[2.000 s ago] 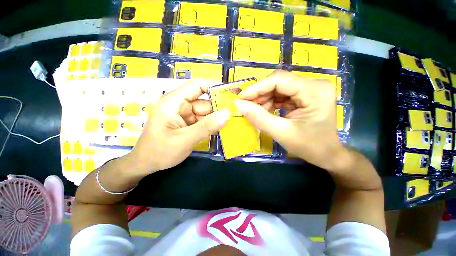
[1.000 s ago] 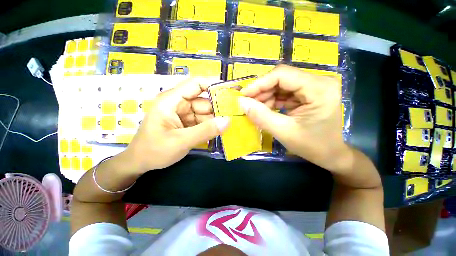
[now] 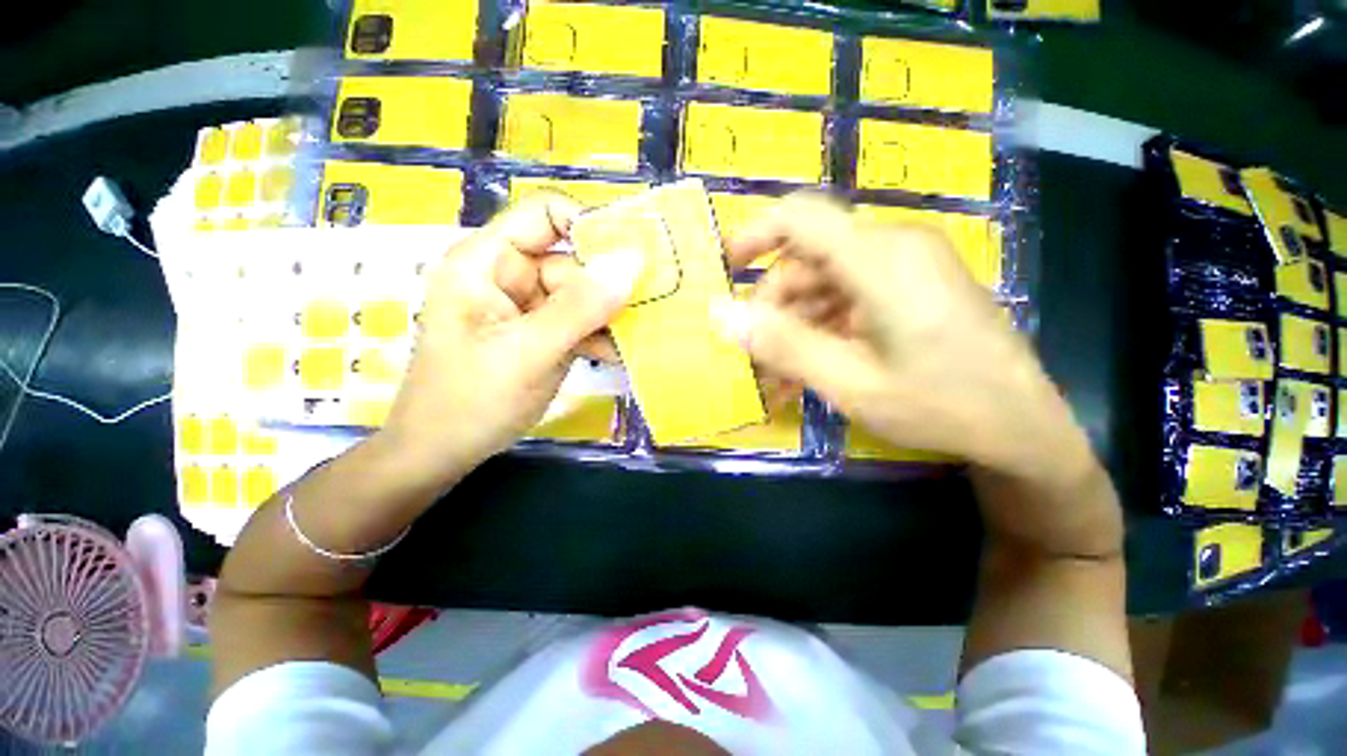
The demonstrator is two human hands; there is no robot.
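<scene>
My left hand (image 3: 495, 347) grips a flat yellow phone-sized part (image 3: 687, 355) by its upper left end, thumb on its face. The part is held tilted above the front of the clear blister tray (image 3: 495, 104). A rounded-square outline shows at its upper end, partly under my left thumb, with a yellow camera-area sticker (image 3: 650, 244) lying there. My right hand (image 3: 901, 332) is blurred at the part's right edge, thumb tip by the edge; whether it grips is unclear. The white sticker sheet (image 3: 377, 266) lies below my left hand, with some yellow stickers on it.
Stacked sticker sheets (image 3: 207, 332) lie at the left, beside a white cable plug (image 3: 107, 204). A pink fan (image 3: 62, 628) is at lower left. Another dark shiny tray (image 3: 1179, 310) of yellow parts is at the right. Yellow parts in the blister tray show camera cutouts or faint outlines.
The part has turned and risen, its upper end now showing a closed rounded-square outline. My right fingers have moved off that end to its right edge. My left thumb has moved up onto it.
</scene>
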